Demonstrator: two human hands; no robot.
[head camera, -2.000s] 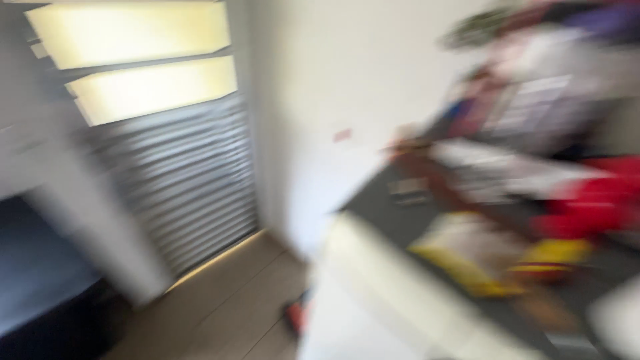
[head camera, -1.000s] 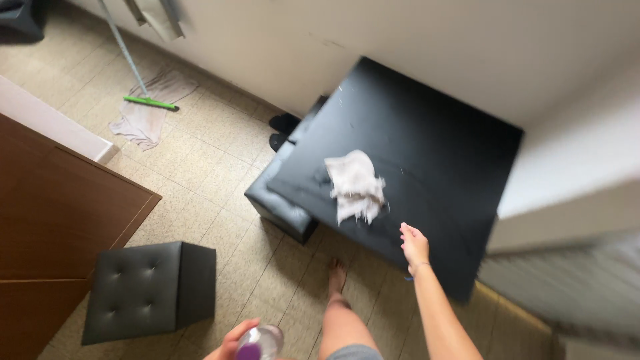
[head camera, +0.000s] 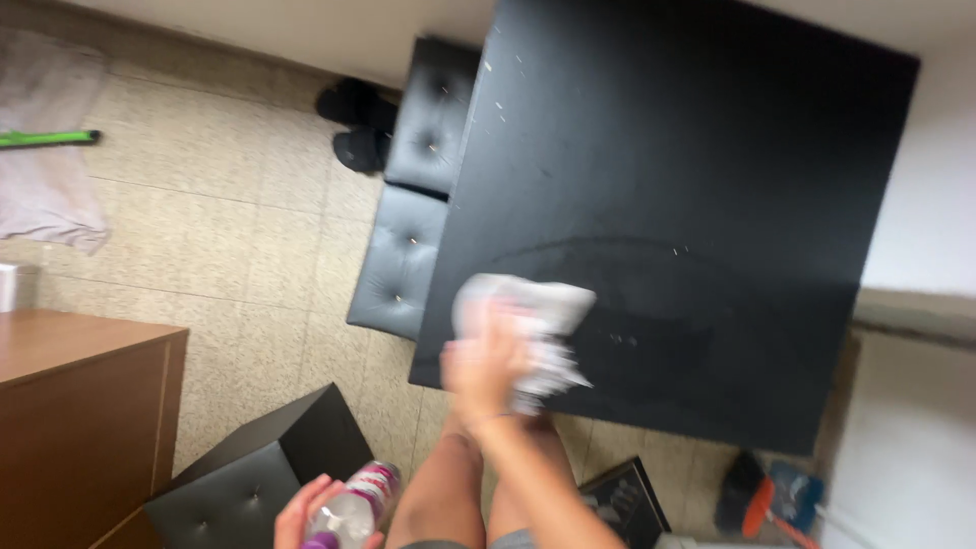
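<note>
My right hand (head camera: 488, 358) presses on a white cloth (head camera: 545, 309) at the near left corner of a black table (head camera: 671, 191); hand and cloth are blurred. Faint smears and small light specks mark the tabletop. Low at the bottom of the head view, my left hand (head camera: 301, 511) holds a clear plastic bottle (head camera: 354, 507) with a purple cap and a pink and white label, off the table's near edge.
Black tufted stools (head camera: 404, 252) stand along the table's left side, another (head camera: 236, 488) at lower left. Black slippers (head camera: 362, 149) lie by the wall. A wooden cabinet (head camera: 84, 427), a green squeegee (head camera: 49, 138) on a floor cloth (head camera: 46, 191) and an orange-edged brush (head camera: 755, 503) are around.
My right hand, bare above the table a second ago, is now on the cloth. The view has swung from a doorway and cluttered surface to the table, and closer to it.
</note>
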